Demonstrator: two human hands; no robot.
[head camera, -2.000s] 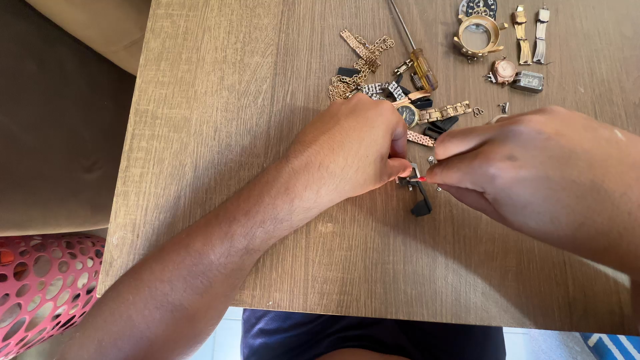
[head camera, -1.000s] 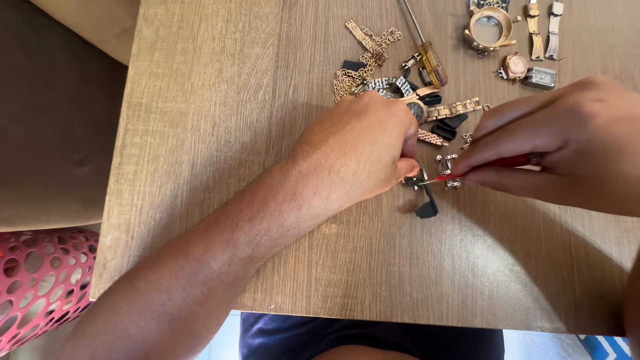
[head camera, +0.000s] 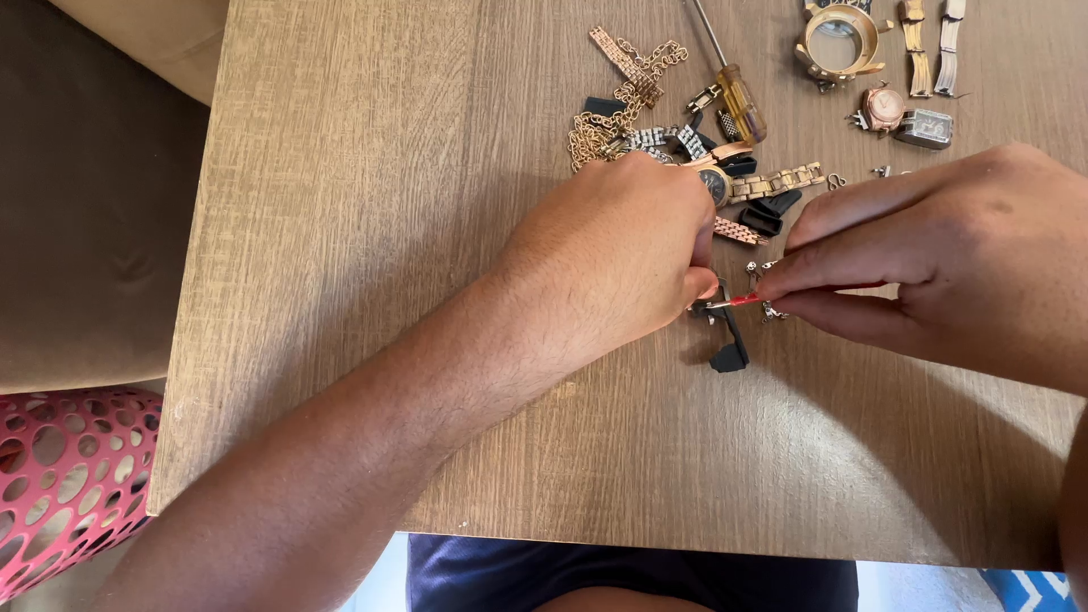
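My left hand (head camera: 625, 246) rests at the middle of the wooden table, its fingertips closed on the upper end of a small black strap piece (head camera: 729, 348). In my right hand (head camera: 918, 263) is a thin red-handled tool (head camera: 746, 299), pinched between thumb and fingers, its metal tip touching the black piece beside my left fingertips. What the tip meets is too small to tell. Small silver links (head camera: 772, 311) lie just under my right fingertips. Above my left hand are a gold watch with a dark dial (head camera: 714, 183) and a rose-gold bracelet piece (head camera: 738, 230).
A screwdriver with an amber handle (head camera: 741, 106) lies beyond the hands, near a gold chain (head camera: 595, 136). Farther right are a gold watch case (head camera: 837, 42), a rose-gold watch head (head camera: 882, 109), a rectangular watch head (head camera: 925, 128) and two metal strap pieces (head camera: 918, 64). A pink perforated basket (head camera: 76, 484) stands lower left.
My right hand has shifted slightly right and its fingers have straightened, showing more of the red tool and the silver links. My left hand keeps its hold on the black piece.
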